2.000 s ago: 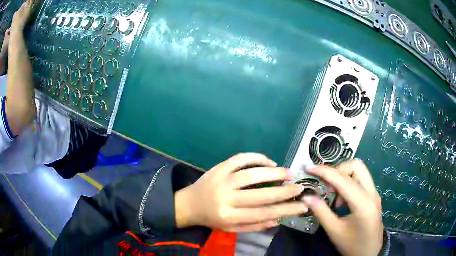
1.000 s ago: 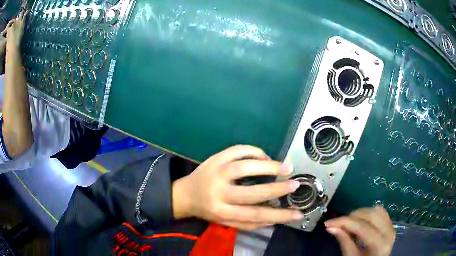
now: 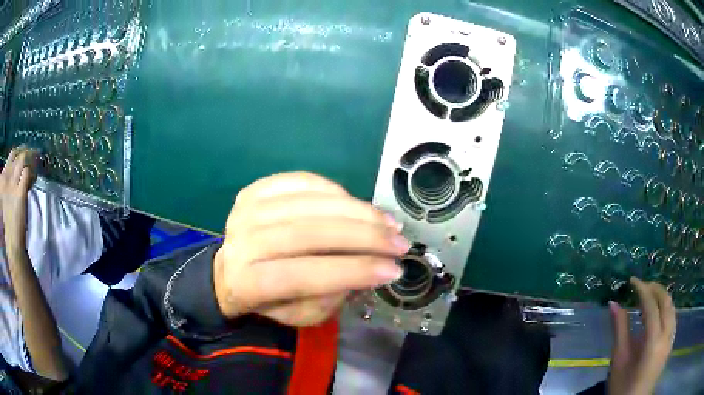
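Observation:
The silver three-hole housing [image 3: 464, 137] lies on the green bench in front of me, its near end at the bench edge. Its three round cavities show dark ribs and curved slots. My left hand [image 3: 309, 251] rests at the housing's near end, fingertips at the left side of the nearest cavity; whether it pinches a small part is hidden. My right hand [image 3: 644, 328] is at the near edge of the clear blister tray [image 3: 557, 154] on the right, thumb and fingers apart, with no part visible in it.
Another blister tray [image 3: 128, 166] with rows of rings lies at the left on the green bench surface [image 3: 255, 108]. A neighbour's hand [image 3: 17, 173] is at its near left corner. Part of a metal plate row [image 3: 679, 23] shows at the top right.
My right hand has left the housing and moved right to the blister tray. My left hand stays at the nearest cavity. The view has shifted right, so the housing appears further left.

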